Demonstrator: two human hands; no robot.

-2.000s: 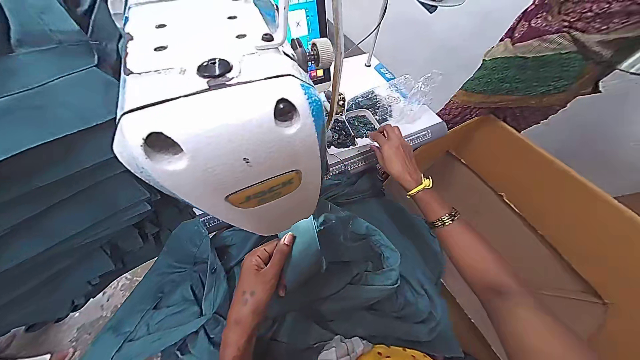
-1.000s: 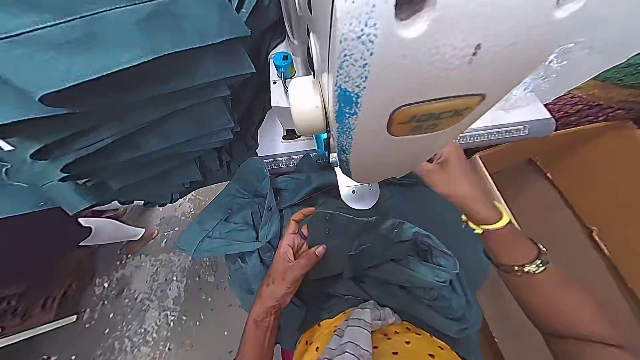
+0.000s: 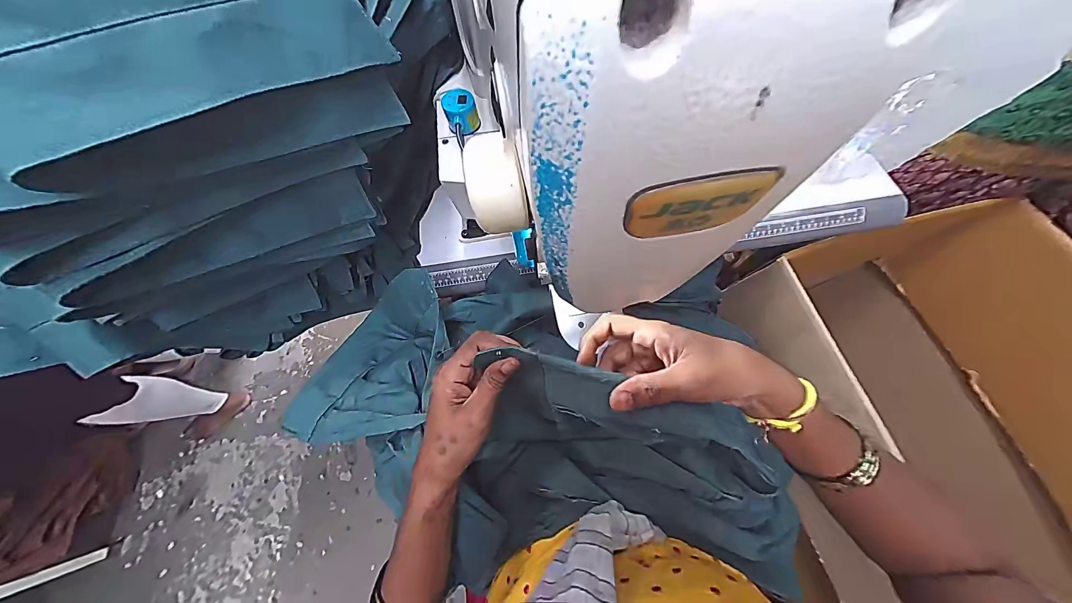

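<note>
A dark teal fabric garment [image 3: 578,452] lies bunched over the lap, below the head of a white Jack sewing machine [image 3: 670,167]. My left hand [image 3: 469,402] pinches a folded edge of this cloth between thumb and fingers. On the right, my right hand [image 3: 670,360] holds the same edge, its thumb on the near side and its fingers curled behind. Both hands are just in front of the machine head, whose needle area is mostly hidden from view. A lighter teal part of the cloth [image 3: 368,368] spreads out left of my left hand.
Stacked teal fabric pieces [image 3: 209,167] hang at the upper left. An open cardboard box [image 3: 988,335] stands close on the right, beside my right forearm. Speckled floor [image 3: 234,494] shows at lower left, near a person's foot [image 3: 218,414]. A blue-capped part [image 3: 459,109] sits behind the machine's handwheel side.
My right hand has come from the machine bed down to the cloth and taken hold of its edge. My left hand, apart from the cloth a second ago, now grips it.
</note>
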